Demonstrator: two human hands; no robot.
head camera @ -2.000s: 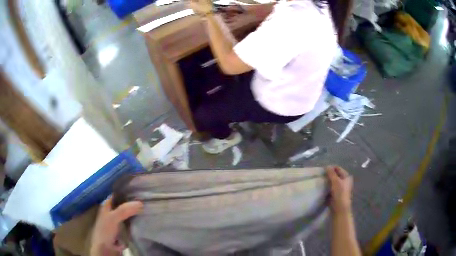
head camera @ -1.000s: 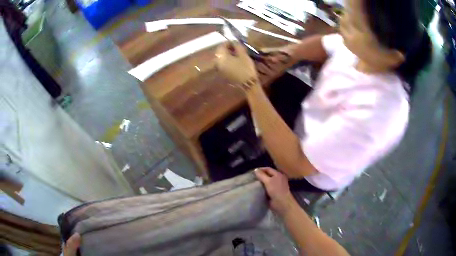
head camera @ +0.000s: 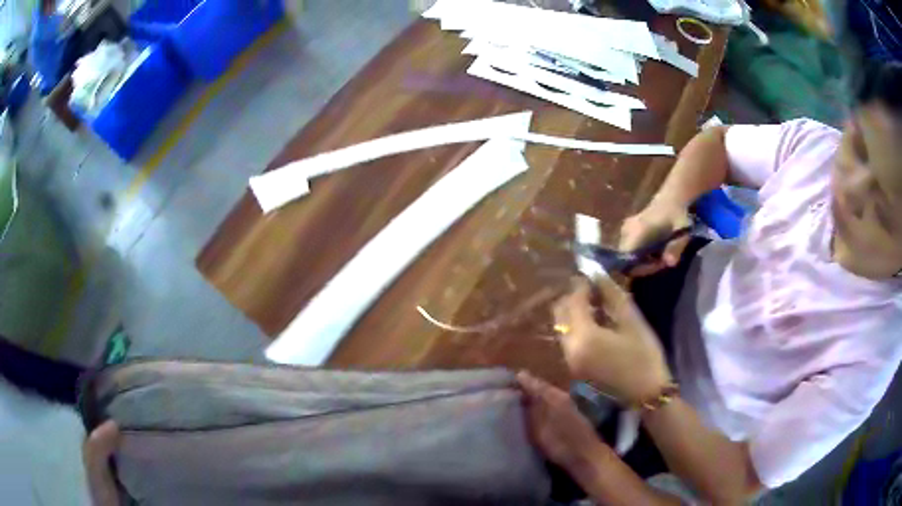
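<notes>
A part-sewn grey-brown garment (head camera: 326, 440) is stretched sideways across the bottom of the view, with a long seam running below its top edge. My left hand (head camera: 102, 464) grips its left end; only some fingers show at the lower left. My right hand (head camera: 556, 420) grips its right top corner, with fingers partly behind the cloth. The garment's lower part is cut off by the frame.
A brown wood-grain table (head camera: 396, 89) lies ahead, with white cut strips (head camera: 405, 237) and a stack of white sheets (head camera: 554, 49). A co-worker in a pale pink T-shirt (head camera: 781, 296) holds dark shears (head camera: 633, 259) and a small white piece. Blue crates (head camera: 143, 104) stand upper left.
The view has moved closer to the brown table and the co-worker. The garment stays stretched between my hands and now hangs in front of the table's near edge. The co-worker's shears are at a white piece.
</notes>
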